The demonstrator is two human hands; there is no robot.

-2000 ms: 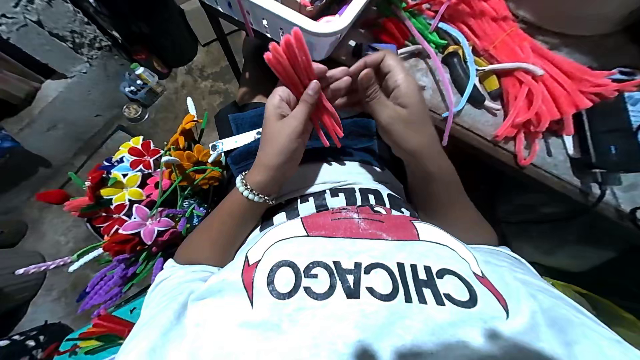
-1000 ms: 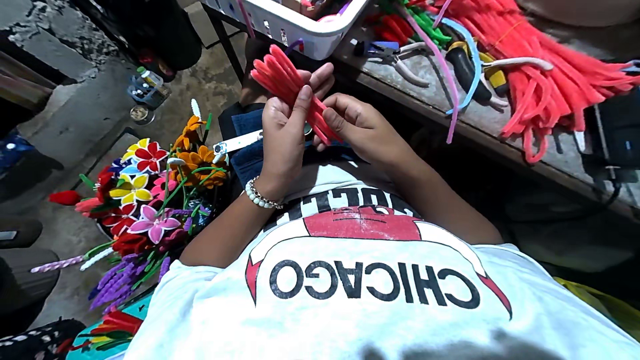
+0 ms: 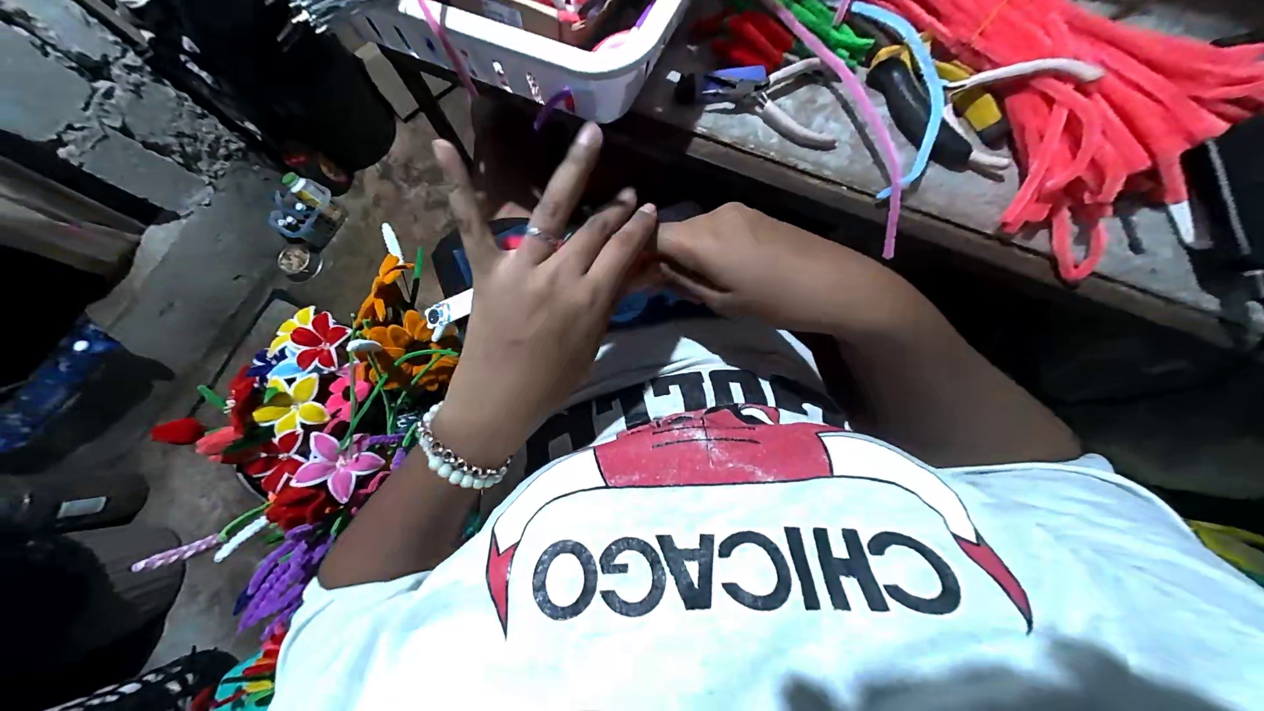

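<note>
My left hand (image 3: 553, 286) is raised over my lap with its back to the camera and its fingers spread; a ring and a beaded bracelet (image 3: 459, 449) are on it. Close beside its fingertips, my right hand (image 3: 706, 252) is bent with its fingers mostly hidden. Small bits of red pipe cleaner (image 3: 512, 240) show behind the left fingers; the rest of them is hidden. Whether the right fingers hold anything cannot be seen. At the upper right, a large pile of red pipe cleaners (image 3: 1096, 118) lies on the worktable.
A white plastic basket (image 3: 602, 84) stands at the table's edge (image 3: 839, 188). Pliers (image 3: 780, 104), black-handled pliers (image 3: 918, 114), and pink (image 3: 854, 89) and blue pipe cleaners (image 3: 933, 104) lie right of it. Pipe-cleaner flowers (image 3: 336, 464) stand at my left, near small containers (image 3: 306, 212) on the floor.
The red pipe-cleaner bundle held upright in my left hand is now mostly out of sight. My left hand has turned its back to the camera and spread its fingers.
</note>
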